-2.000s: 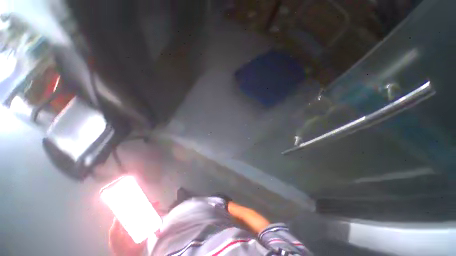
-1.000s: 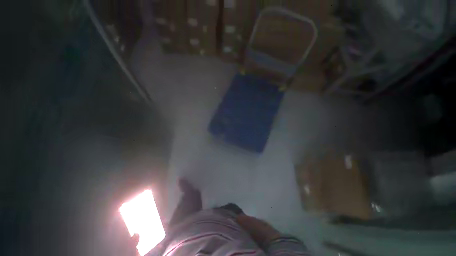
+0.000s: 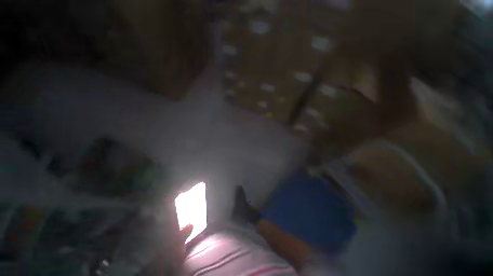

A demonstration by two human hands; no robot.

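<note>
A smartphone (image 3: 191, 210) with a glaring white screen is upright at the bottom, left of the striped shirt. My left hand (image 3: 185, 235) holds it; only a thumb shows clearly over its lower left edge, the rest is dark and blurred. My right forearm (image 3: 284, 243) hangs down to the right of the shirt. Its hand lies at the forearm's far end, dark and blurred, so its fingers cannot be made out.
A blue platform trolley (image 3: 311, 210) with a pale curved handle stands at my right on the grey floor (image 3: 178, 132). Stacked cardboard boxes (image 3: 270, 64) with white labels are ahead. Dark blurred clutter is at the lower left. A dark shoe (image 3: 241, 202) shows below me.
The view has turned and darkened. The trolley now sits lower and further right, and the boxes fill more of the top. The phone is still in my left hand, nearer the middle.
</note>
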